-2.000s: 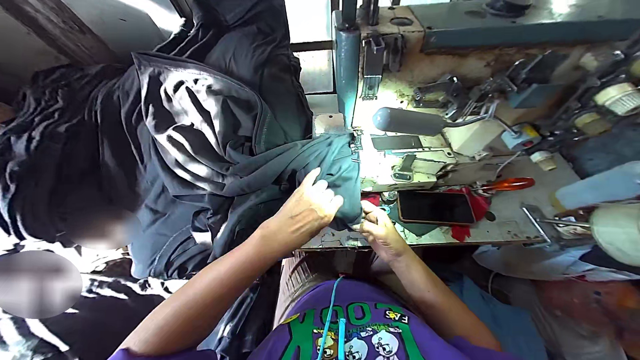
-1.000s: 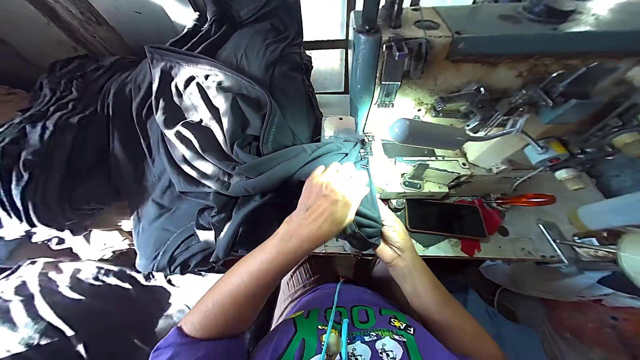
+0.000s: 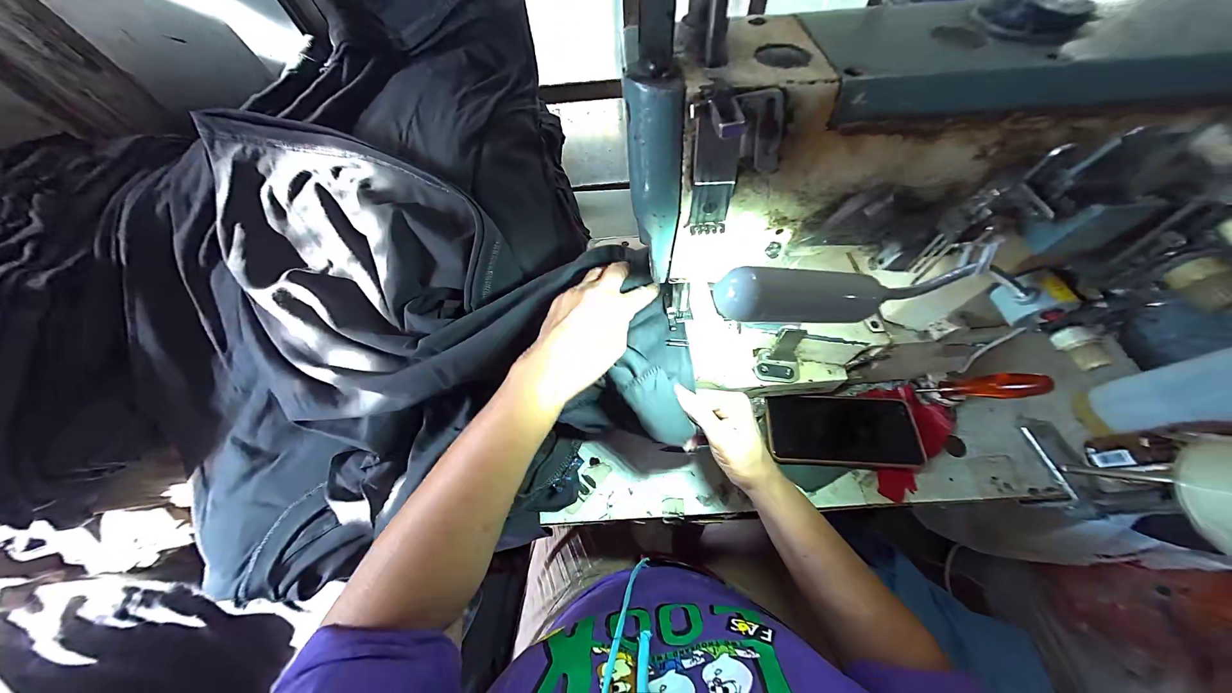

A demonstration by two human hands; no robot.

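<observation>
Dark grey cloth [image 3: 654, 380] lies under the needle area of an industrial sewing machine [image 3: 751, 212], its edge running along the presser foot [image 3: 678, 300]. My left hand [image 3: 592, 332] rests on the cloth just left of the foot, fingers extended toward it. Nearer to me, my right hand [image 3: 722, 423] pinches the cloth's right edge between thumb and fingers. The cloth continues left into a large heap of dark garments [image 3: 318, 260]. The fingertips under the cloth at my right hand are partly hidden.
A grey rounded lever [image 3: 799, 295] juts out right of the foot. On the table lie a smartphone [image 3: 845, 430], red cloth [image 3: 897, 484] and an orange-handled screwdriver [image 3: 996, 386]. A thread cone [image 3: 1203, 491] stands at the right edge. The table's front edge [image 3: 674, 518] runs beneath my forearms.
My left hand has moved up toward the presser foot, from lower on the cloth. The cloth between my hands is now more spread out. The view has shifted closer to the machine.
</observation>
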